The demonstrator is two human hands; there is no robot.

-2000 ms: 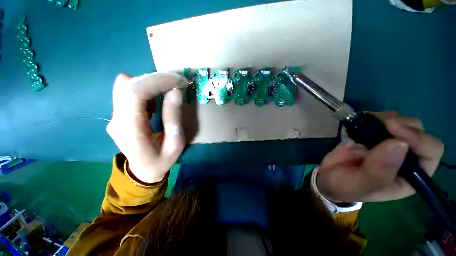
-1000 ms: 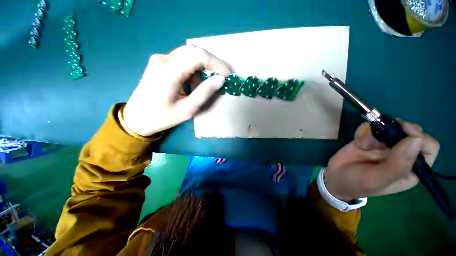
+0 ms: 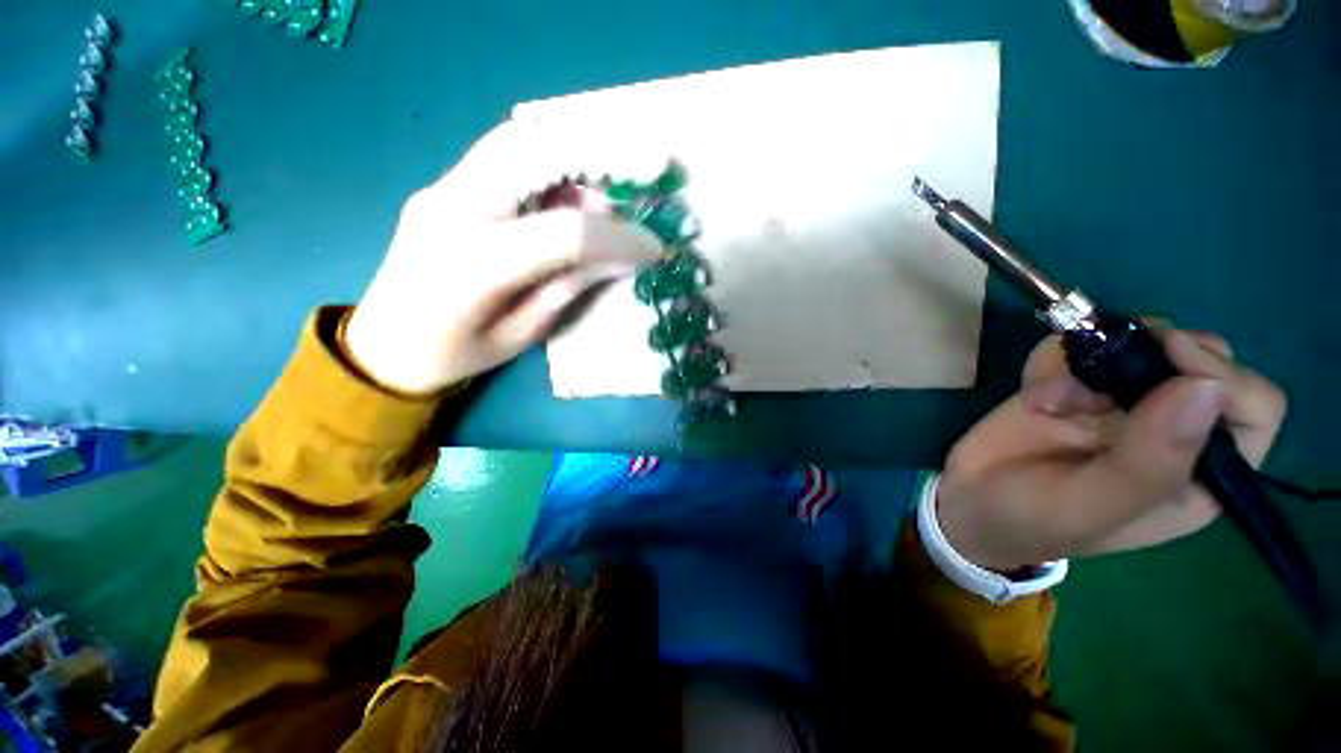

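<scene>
My left hand (image 3: 478, 272) holds a green PCB panel strip (image 3: 681, 327) between thumb and fingers over the pale work board (image 3: 838, 133). The strip points towards me, its near end at the board's near edge; it is slightly blurred. My right hand (image 3: 1125, 456) holds the soldering iron (image 3: 1115, 358) like a pen. The iron's tip is over the right part of the board, well apart from the strip. Whether the strip touches the board cannot be told.
Another green strip (image 3: 188, 147) and a greyish strip (image 3: 90, 88) lie on the blue-green mat at left. More green strips (image 3: 306, 15) are cut off at the top edge. The yellow-and-black pot (image 3: 1177, 27) is at top right. A blue bin (image 3: 66, 464) is at far left.
The strip was lying across the board; my left hand has taken hold of its left end and turned it to point towards me. My right hand has drawn the iron's tip away from the strip.
</scene>
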